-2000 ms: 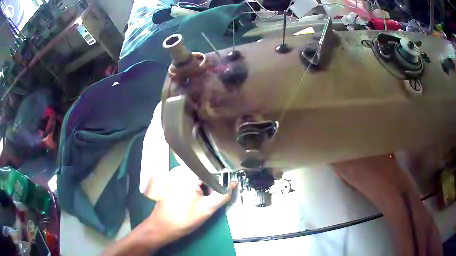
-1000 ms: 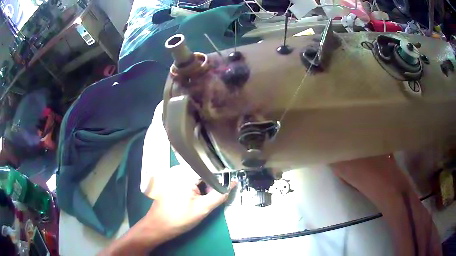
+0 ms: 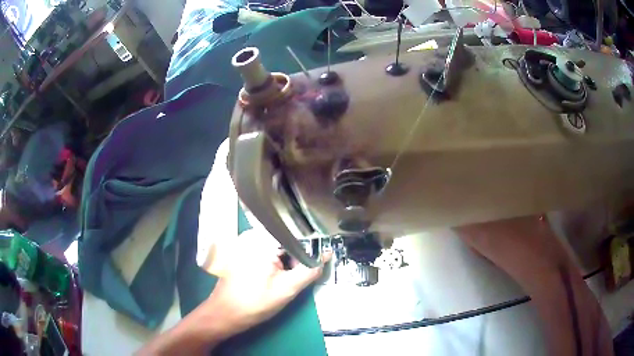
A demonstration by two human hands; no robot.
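The cream-beige sewing machine (image 3: 445, 146) spans the view, with thread running down to its tension discs. My left hand (image 3: 257, 285) lies left of the needle area, over a teal-green cloth panel (image 3: 285, 327). Its fingertips are close to the presser foot (image 3: 323, 250). The hand is overexposed, and whether it grips the cloth is unclear. My right forearm (image 3: 542, 278) reaches up behind the machine arm, which hides my right hand. Darker teal joined pieces (image 3: 156, 153) lie folded left of the machine head.
A white guard-like shape (image 3: 214, 215) stands beside the machine head. A green bottle (image 3: 31, 261) is at the far left. More teal cloth (image 3: 278, 45) and clutter lie behind the machine. A dark curved line crosses the white table (image 3: 389, 306).
Almost nothing has changed. My left hand and the teal panel keep nearly the same place, and the view has shifted very slightly.
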